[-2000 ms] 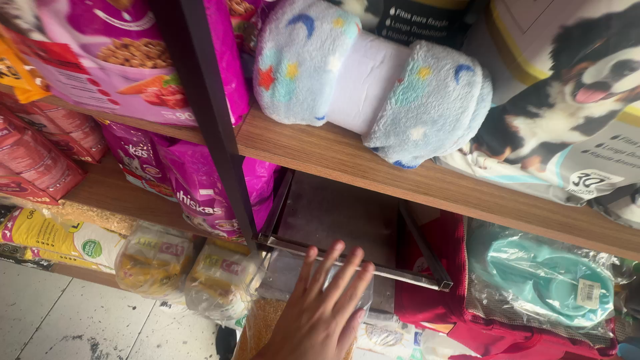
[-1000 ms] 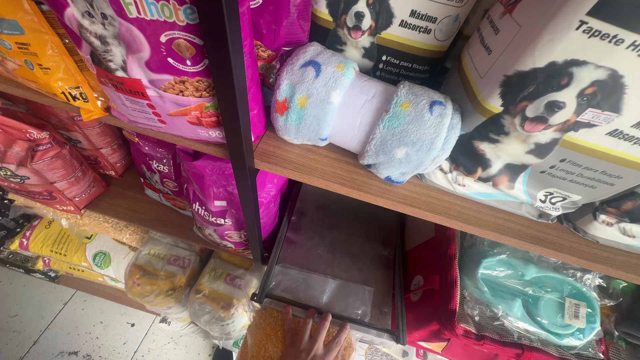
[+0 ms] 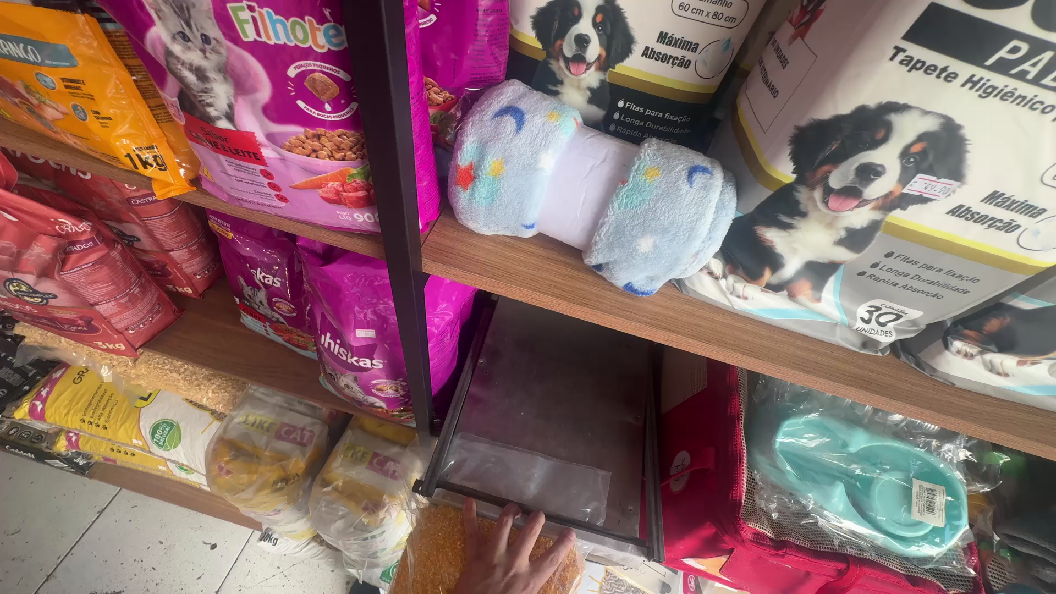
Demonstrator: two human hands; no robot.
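Observation:
My left hand [image 3: 513,554] is at the bottom centre, back up and fingers spread, against a clear plastic bag of golden-brown granules [image 3: 437,544]. The bag is partly hidden by the hand and cut off by the view's edge. Just above the fingertips is the front bar of a dark metal tray or frame [image 3: 561,379], on which lies a clear plastic sheet [image 3: 528,478]. A rolled light-blue fleece blanket [image 3: 660,214] with a white paper band lies on the wooden shelf [image 3: 528,268] above. My right hand is out of view.
A black metal upright [image 3: 400,214] divides the shelves. Purple cat food bags [image 3: 355,330] and clear-wrapped cat packs [image 3: 268,454] stand left. Right are a red fabric carrier [image 3: 701,495], a wrapped turquoise double bowl [image 3: 866,470] and large pet pad packs [image 3: 874,190] above.
My left hand has moved down from the tray's front edge to the bag of granules below it. The plastic sheet on the tray shows more plainly. The view has shifted.

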